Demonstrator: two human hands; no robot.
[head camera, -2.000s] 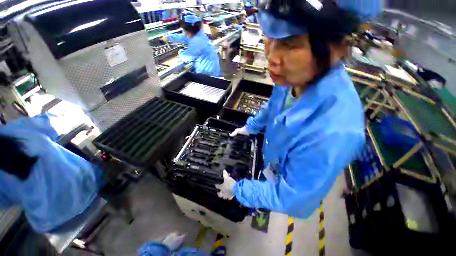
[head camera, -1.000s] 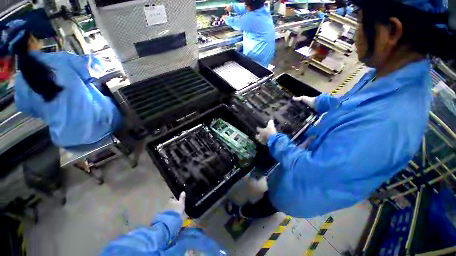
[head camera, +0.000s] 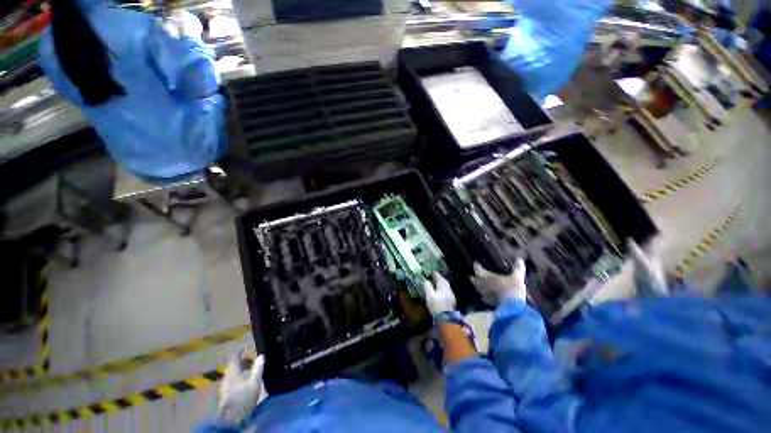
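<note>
A black bin (head camera: 248, 283) stands in front of me. A dark carrier frame with metallic edges (head camera: 325, 283) lies in its left part. Pale green plates (head camera: 408, 237) lie in its right part. My left hand (head camera: 241, 387), in a whitish glove, is at the bin's front left corner, blurred; its hold is unclear. My right hand (head camera: 440, 296), gloved with a blue band at the wrist, has its fingertips at the near end of the green plates, by the front right corner. Whether it grips a plate or the rim is unclear.
Another person's gloved hands (head camera: 503, 283) are at a second carrier (head camera: 541, 224) over a black bin at right. A black slotted rack (head camera: 321, 114) and a bin with white contents (head camera: 469, 106) stand behind. A person in blue (head camera: 156, 93) is at left. Striped tape marks the floor.
The view has moved closer and lower over the bins. My left hand remains near the bin's front left corner. My right hand has reached the green plates' near end. The other person's carrier sits over the right bin.
</note>
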